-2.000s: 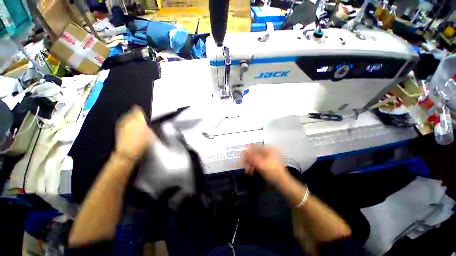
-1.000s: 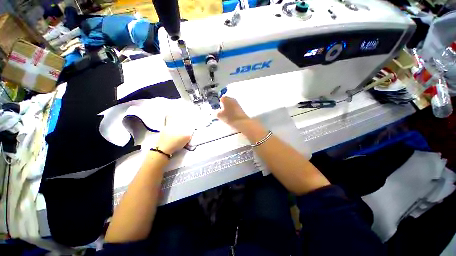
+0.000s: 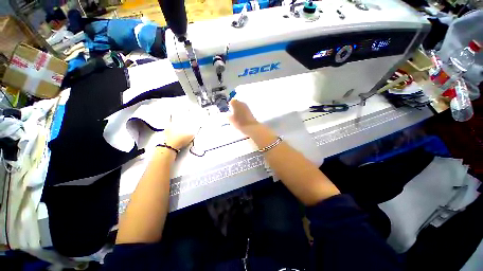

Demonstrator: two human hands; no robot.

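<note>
A light grey-white cut piece (image 3: 117, 130) lies left of the needle with its left end curled, black fabric showing around it. My left hand (image 3: 180, 133) rests on its right part; the fingers are bright and blurred, so their grip is unclear. My right hand (image 3: 242, 116) is at the presser foot (image 3: 217, 104), on its right side; its fingertips are partly hidden by the foot. The white sewing machine (image 3: 296, 58) stands over them. A stack of small light pieces (image 3: 296, 138) lies partly under my right forearm.
Long black panels (image 3: 85, 127) are stacked at left. Dark snips (image 3: 329, 108) lie under the machine arm. Dark small pieces (image 3: 407, 98) and bottles (image 3: 462, 100) are at far right. Light pieces (image 3: 423, 204) lie below the table at right. A cardboard box (image 3: 35, 70) is back left.
Both hands came from the table's front edge to the presser foot area, and the light piece went from the left hand's side onto the machine bed. Over the last second the hands barely moved.
</note>
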